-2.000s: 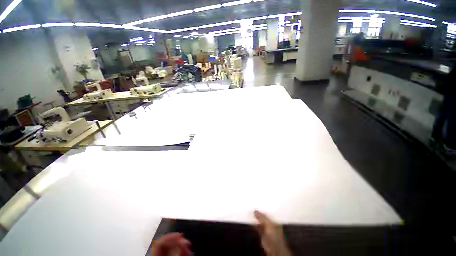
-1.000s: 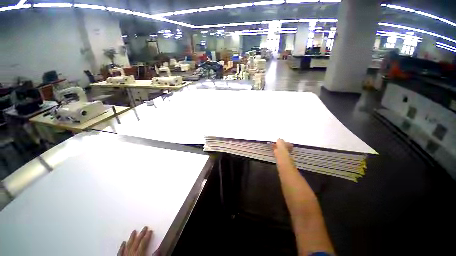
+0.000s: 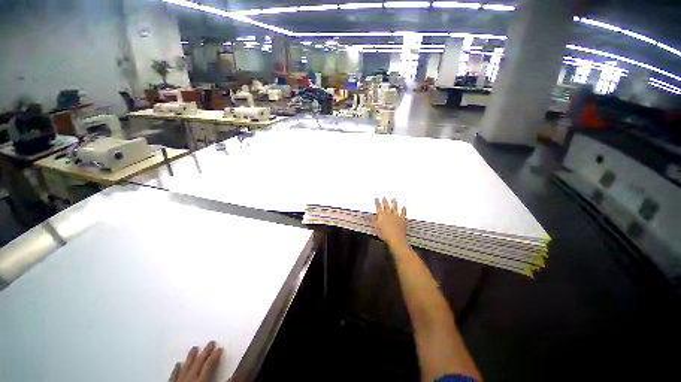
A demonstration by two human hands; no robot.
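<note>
The stack of taped sheets (image 3: 373,168) lies across a dark gap, with layered pale edges and yellow tabs (image 3: 539,257) at its near right corner. My right hand (image 3: 390,221) rests on the stack's near edge, fingers apart, holding nothing. The working pile of white sheets (image 3: 149,291) lies nearest me on the left. My left hand (image 3: 197,364) lies flat on it near its right edge, fingers a little apart, partly cut off by the bottom of the picture.
Bare metal tabletop (image 3: 142,195) shows beyond the working pile. White sewing machines (image 3: 112,153) stand on tables at the left. A pillar (image 3: 519,82) and a long machine (image 3: 627,175) stand at the right, beyond a dark floor aisle.
The top sheet my right hand held has come down onto the far stack. My right hand has opened flat on its edge. My left hand has moved onto the near pile and stays there.
</note>
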